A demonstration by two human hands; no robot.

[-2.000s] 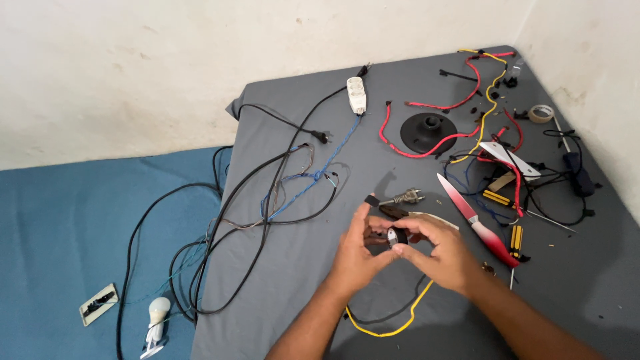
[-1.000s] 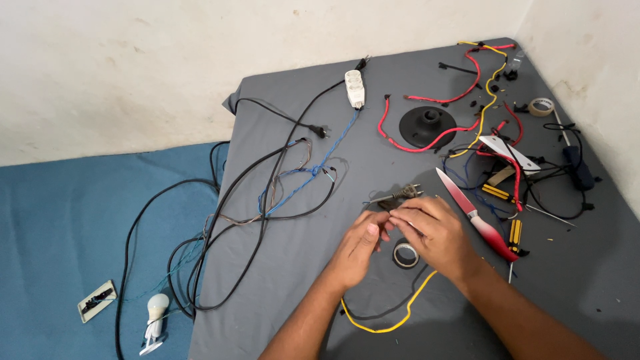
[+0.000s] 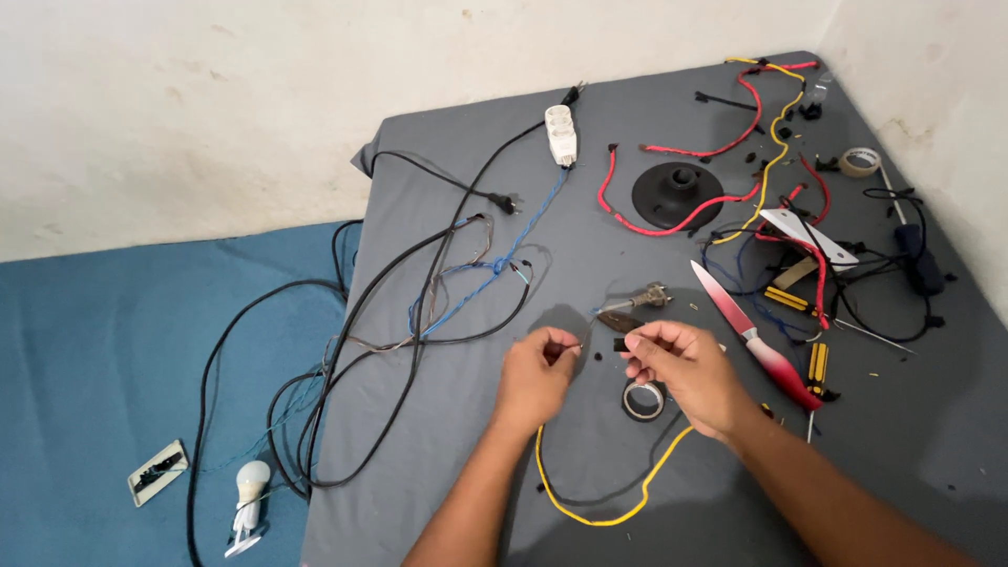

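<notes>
My left hand (image 3: 542, 374) pinches a thin wire end (image 3: 587, 331) near a grey plug (image 3: 650, 296) with a short grey cord. Between thumb and fingers of my right hand (image 3: 683, 366) is a small piece of black tape (image 3: 620, 345). A roll of black electrical tape (image 3: 643, 401) lies just below, on the grey cloth. Dark plier-like jaws (image 3: 619, 320) show above my right hand, which hides the rest of them. A yellow wire (image 3: 602, 522) loops below both hands; its ends are hidden at the hands.
A knife with a red and white blade (image 3: 720, 299) lies at the right, beside yellow-black screwdrivers (image 3: 790, 300). Farther back are a black round lamp base (image 3: 665, 197), red wires and a white socket strip (image 3: 561, 134). Black cables hang over the left edge; a bulb (image 3: 252, 480) lies on blue cloth.
The black tape roll was in my hands two seconds ago and now lies on the cloth. My hands have moved apart from each other since one second ago.
</notes>
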